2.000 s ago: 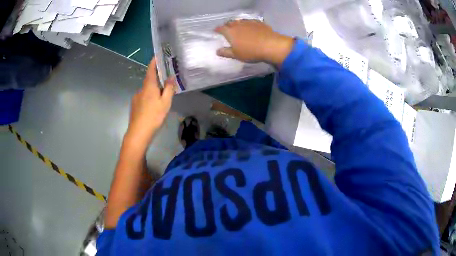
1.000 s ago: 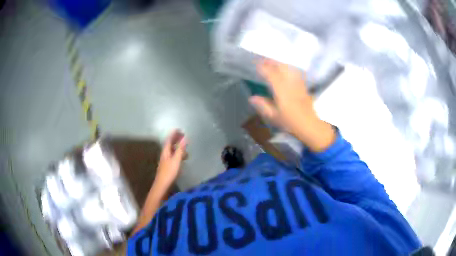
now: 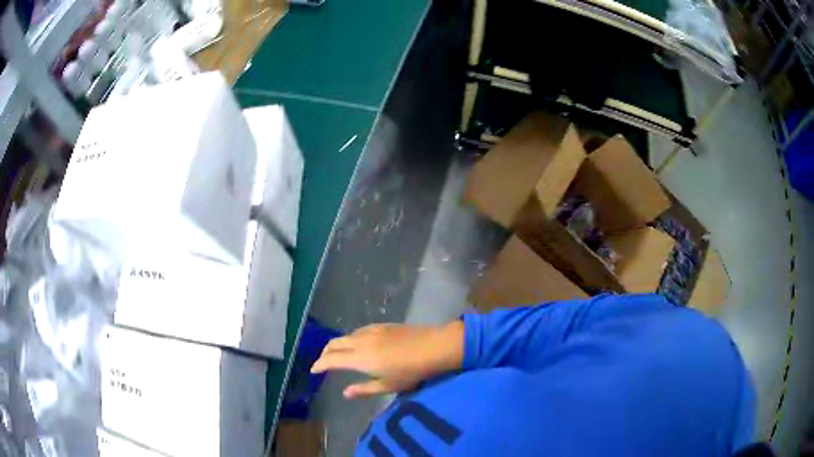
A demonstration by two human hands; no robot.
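My right hand (image 3: 388, 358) is empty, its fingers extended and apart, over the floor beside the bench edge. My left hand is out of the picture. Closed white product cartons (image 3: 167, 388) with small black print stand stacked and lined up on the green bench (image 3: 326, 49) at the left. The top carton (image 3: 210, 165) sits tilted in the view. My hand touches none of them.
Open brown cartons (image 3: 513, 174) stand on the floor at the right, with dark items in clear bags inside. A dark rack with pale rails (image 3: 616, 116) is behind them. Whitish bagged parts (image 3: 53, 312) lie left of the white cartons. Something blue (image 3: 308, 366) is beneath the bench edge.
The view has swung from the bagged parts and open floor to the stacked white cartons and brown cartons. My left hand has left the picture. The open carton handled earlier is no longer identifiable.
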